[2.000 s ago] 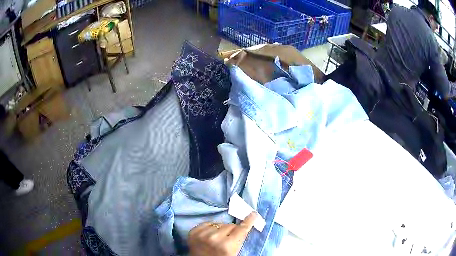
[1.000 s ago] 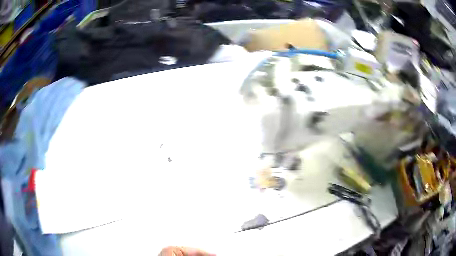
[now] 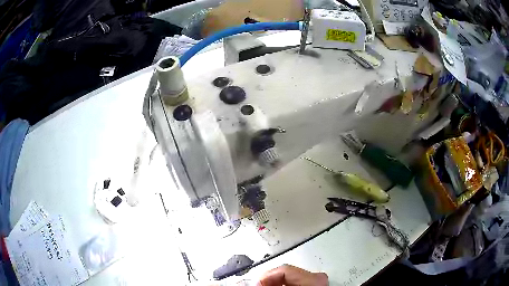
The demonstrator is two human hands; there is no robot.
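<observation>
The white sewing machine (image 3: 301, 84) stands across the table, its needle area (image 3: 223, 215) in bright glare. A hand (image 3: 293, 276) shows at the bottom edge, mostly cut off; it seems to be my right hand, and whether it holds anything is hidden. My left hand is not in view. A dark-grey scrap (image 3: 234, 265) lies at the front of the bed. Black thread snips (image 3: 357, 208), a yellow-handled tool (image 3: 360, 187) and a green-handled tool (image 3: 388, 163) lie right of the needle. Small black squares (image 3: 116, 197) lie on white backing to the left.
A printed sheet (image 3: 42, 246) and a clear plastic bag (image 3: 99, 249) lie at the left. Light-blue denim (image 3: 11, 162) hangs at the left edge. Black garments (image 3: 67, 67) are piled behind. A cluttered orange-yellow box (image 3: 453, 173) stands at the right. A blue hose (image 3: 240, 29) runs above the machine.
The view has swung right from the garments to the machine. The hand that touched a white label on the denim is no longer there. A hand now shows at the bottom edge.
</observation>
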